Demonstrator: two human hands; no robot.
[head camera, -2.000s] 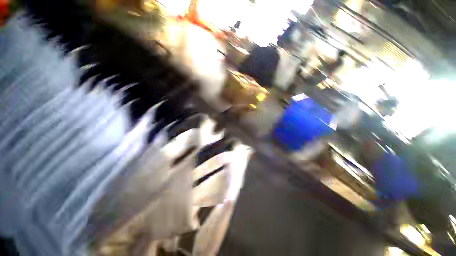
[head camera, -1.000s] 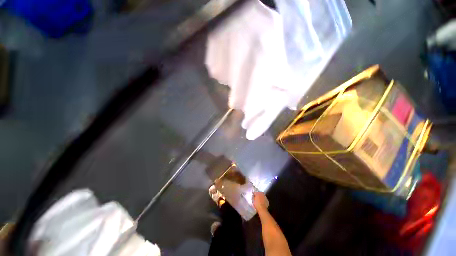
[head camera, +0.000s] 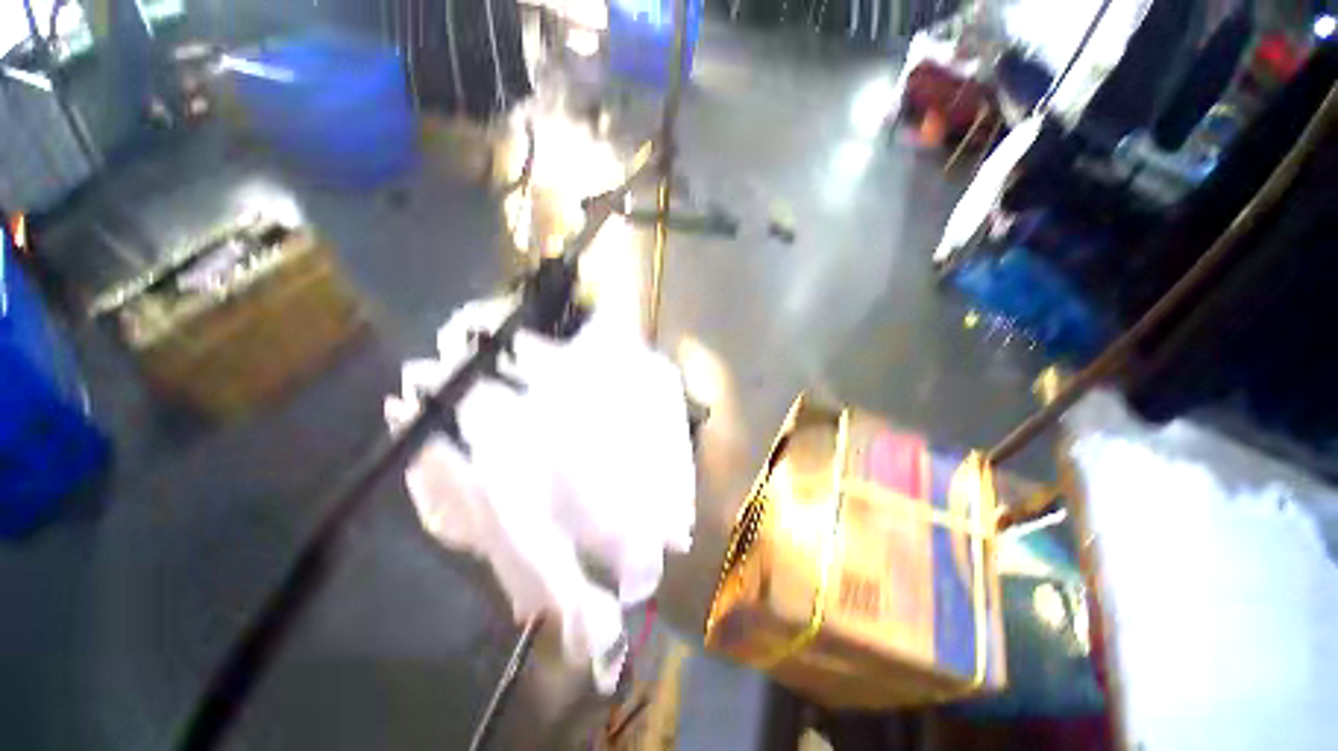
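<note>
White garments hang bunched on a dark garment rack rail in front of me, with dark hangers at their tops. The rail runs from the lower left up to the middle. The garments' lower ends hang over the grey floor. A thin metal bar shows below them. Neither of my hands is in the picture. The view is blurred.
A strapped carton stands right of the garments. A table with a white top is at the right edge. Another brown box, a blue bin and a blue object are at the left. Dark garments hang at the right.
The view has swung up and round. My hand and the pale sheet it held have left the picture. The garments now appear lower and nearer the middle.
</note>
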